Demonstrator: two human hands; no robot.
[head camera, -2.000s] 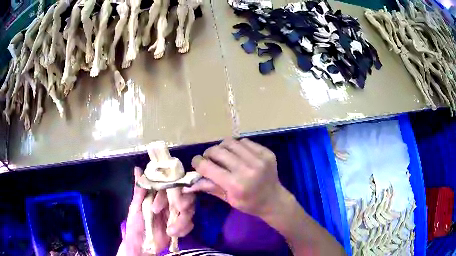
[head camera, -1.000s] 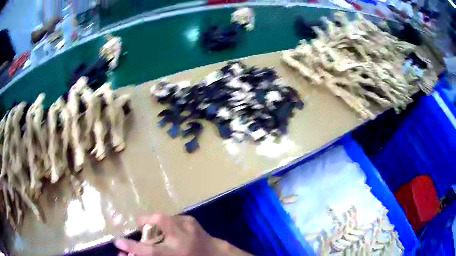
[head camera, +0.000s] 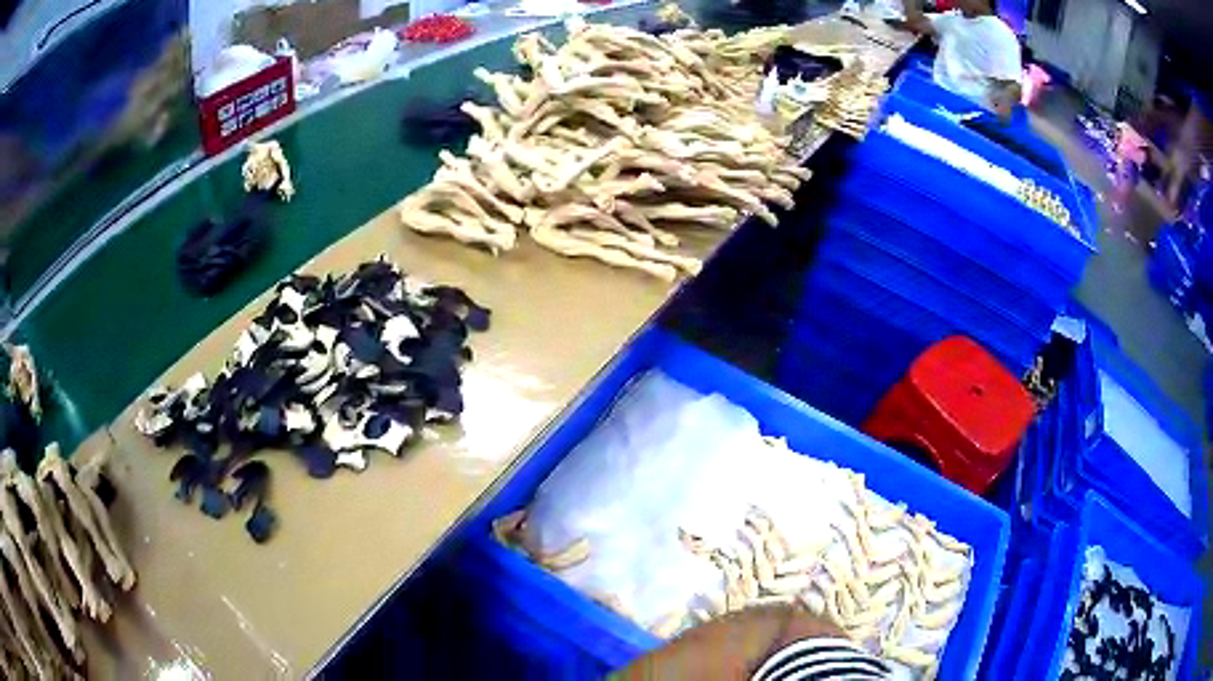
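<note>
Neither of my hands is in view; only a blurred bit of bare arm with a striped sleeve shows at the bottom edge. A loose heap of black-and-cream hip pieces (head camera: 393, 339) lies on the tan cardboard sheet (head camera: 333, 545). A large heap of cream leg parts (head camera: 612, 146) lies beyond it. More leg parts (head camera: 53, 532) lie side by side at the left edge, partly cut off. A blue crate (head camera: 978, 605) in front holds small cream limb parts (head camera: 851, 545) in rows on a white liner sheet (head camera: 652, 466).
A green belt (head camera: 326, 173) runs behind the cardboard, carrying a cream torso (head camera: 268, 169) and black parts (head camera: 222, 249). A red stool (head camera: 964, 406) stands right of the crate, by stacked blue crates (head camera: 918, 253). A person in a white top (head camera: 978, 60) is at the upper right.
The view has swung right. The heaps now appear further left, and the crate and stool show more fully. Both hands, seen earlier holding a leg part and a hip piece, have left the picture.
</note>
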